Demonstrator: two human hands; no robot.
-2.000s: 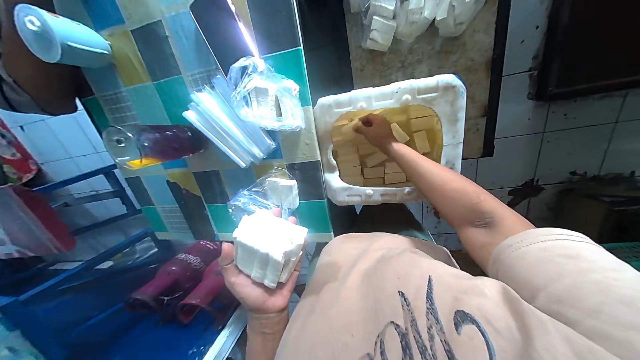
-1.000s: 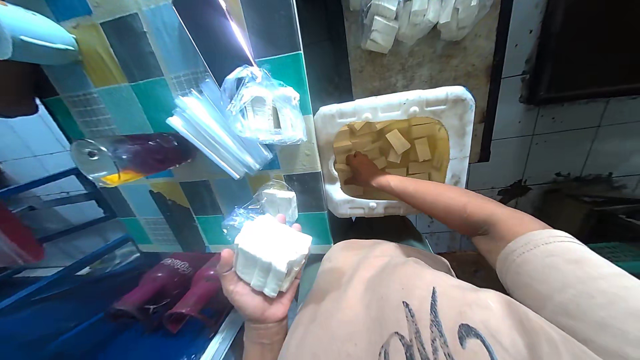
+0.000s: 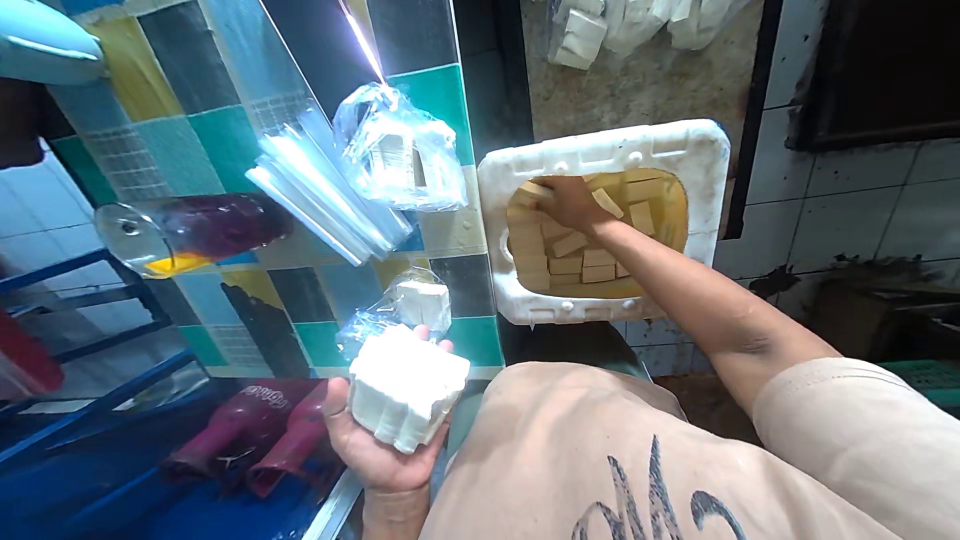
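My left hand, palm up, holds a stack of white tofu-like blocks. Right beyond its fingertips, a smaller clear bag with a white block lies on the tiled counter. My right hand reaches into a white foam box of yellowish liquid, where several pale rectangular blocks lie. Its fingers are at a pale block by the box's left inner wall; whether they grip it is hard to tell. A knotted clear bag of white blocks rests on the counter beside flat clear plastic bags.
Bagged white blocks sit on a worn board beyond the box. On the counter's left are a glass jar with dark red contents and a light blue container. Purple boots and a blue rack stand lower left.
Since one second ago, my right hand has moved toward the far left part of the box. My left hand still holds the white blocks. The view has shifted slightly.
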